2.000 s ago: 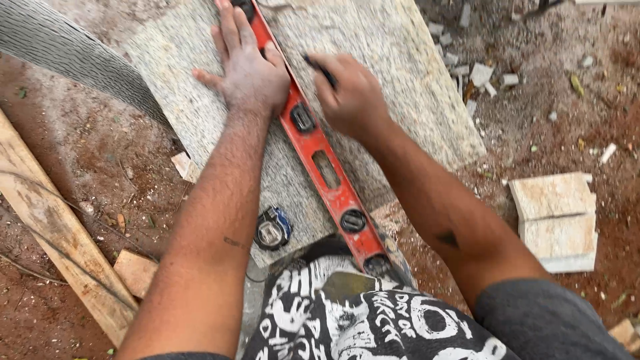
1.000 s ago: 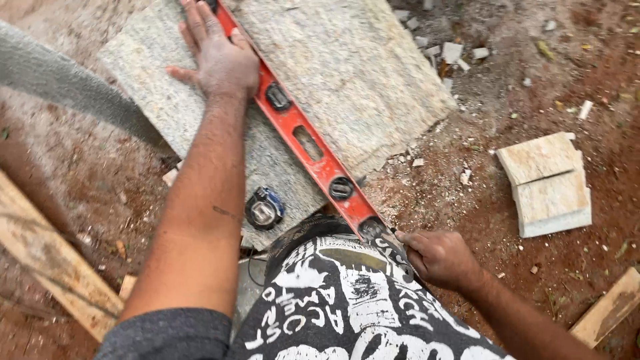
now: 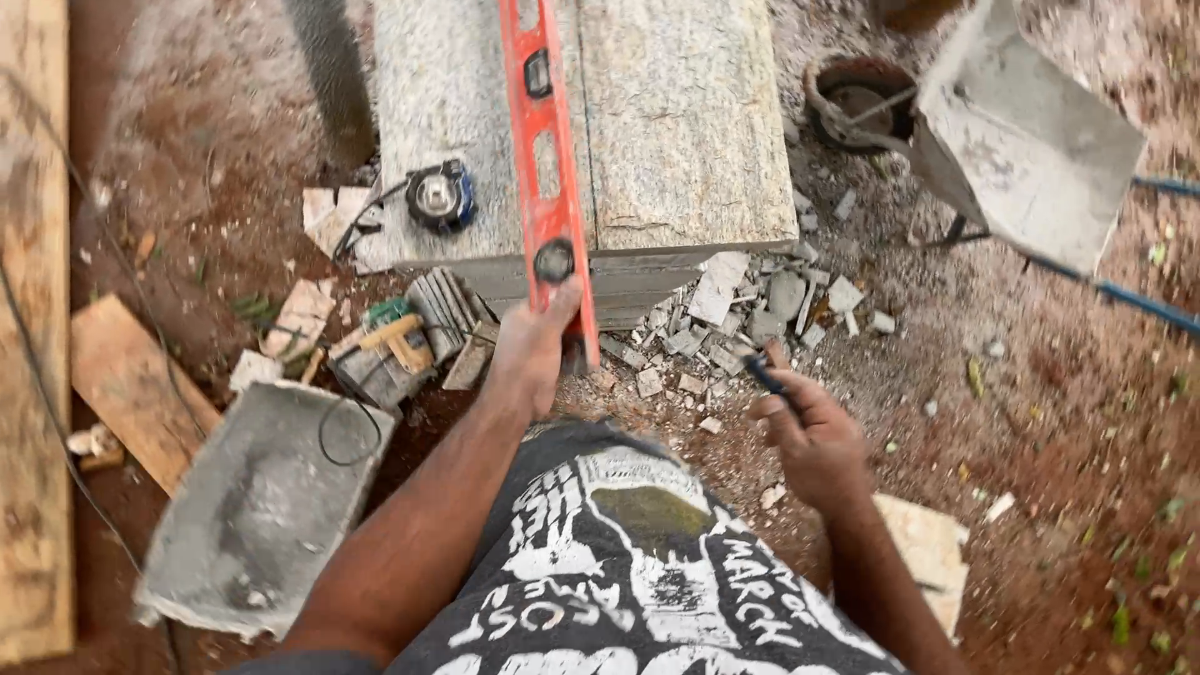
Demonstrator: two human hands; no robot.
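My left hand (image 3: 536, 352) grips the lower end of a red spirit level (image 3: 544, 159), which lies over a rough stone slab (image 3: 694, 131) and juts past its near edge. A dark line runs down the slab just right of the level. In my right hand (image 3: 814, 436) is a dark, pen-like marking tool (image 3: 767, 375), held off the slab above the rubble. The tape measure (image 3: 441, 195), black and blue, rests on the slab's near left corner, left of the level.
Stone chips (image 3: 741, 309) lie at the stack's foot. A mortar-stained tub (image 3: 267, 511) is at lower left, with wooden planks (image 3: 36, 375) beyond. A wheelbarrow (image 3: 1027, 141) and a bucket (image 3: 861, 101) stand at upper right. A small wooden-handled tool (image 3: 398, 342) sits near the stack.
My left hand has moved from the slab's upper part to the level's near end. My right hand has come away from my waist and now shows the marking tool. The view has turned.
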